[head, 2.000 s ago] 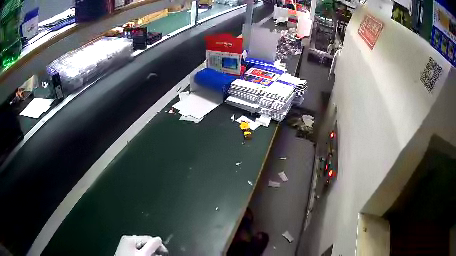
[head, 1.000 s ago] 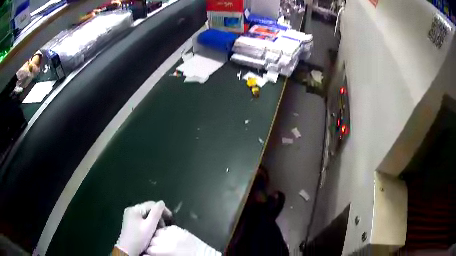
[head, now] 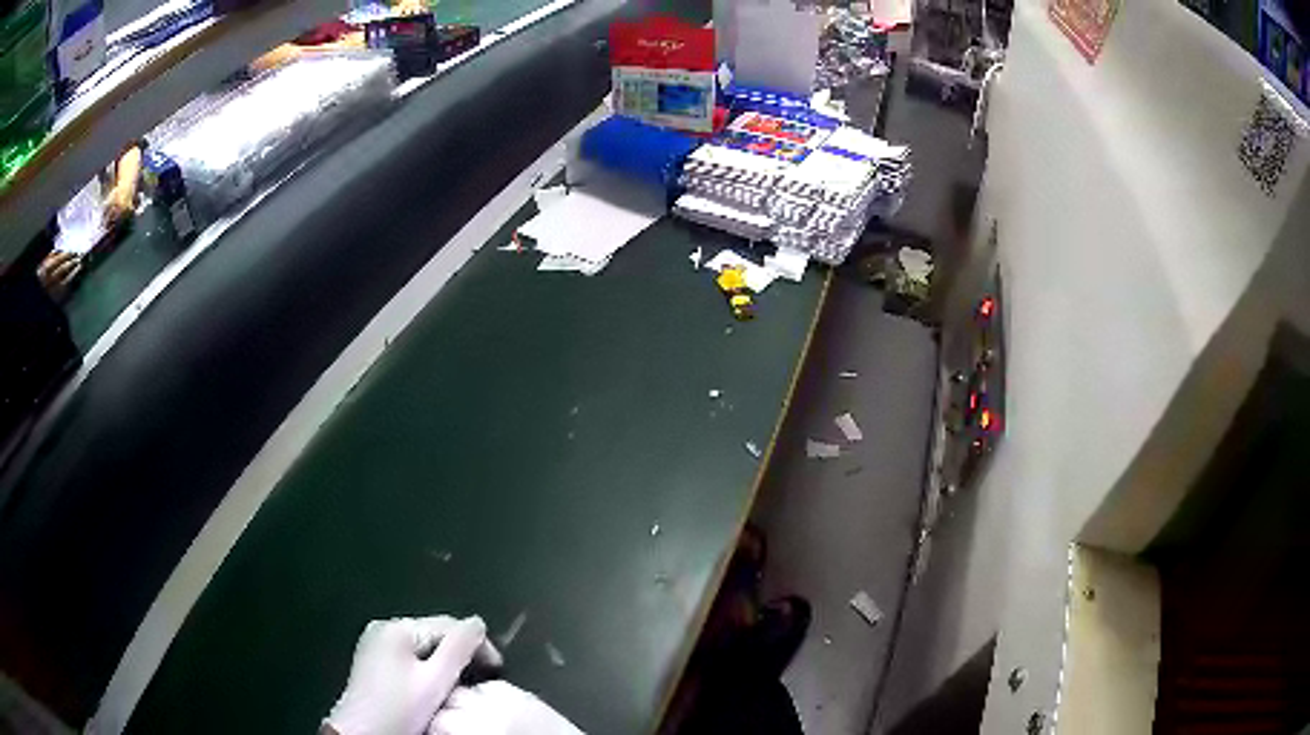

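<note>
My left hand [head: 398, 675], in a white glove, is at the bottom edge over the near end of the green workbench [head: 575, 445]. Its fingers are curled together. My right hand [head: 506, 711], also white-gloved, touches it from the right and is partly cut off by the picture's edge. A small dark patch shows by the fingertips; I cannot tell whether it is an object or shadow. No product box is in my hands that I can see.
Printed cartons [head: 790, 180], a red-white display box [head: 662, 79], a blue roll [head: 632, 151] and paper sheets [head: 589, 227] lie at the bench's far end. The black conveyor [head: 287, 302] runs left, the shrink machine [head: 1121, 259] right. Another person's hand [head: 127, 180] shows across the belt.
Two seconds ago only one gloved hand showed; now both are together. Since one second ago they sit slightly lower as the view shifted. Across the belt, the other person's hands have moved onto a white item.
</note>
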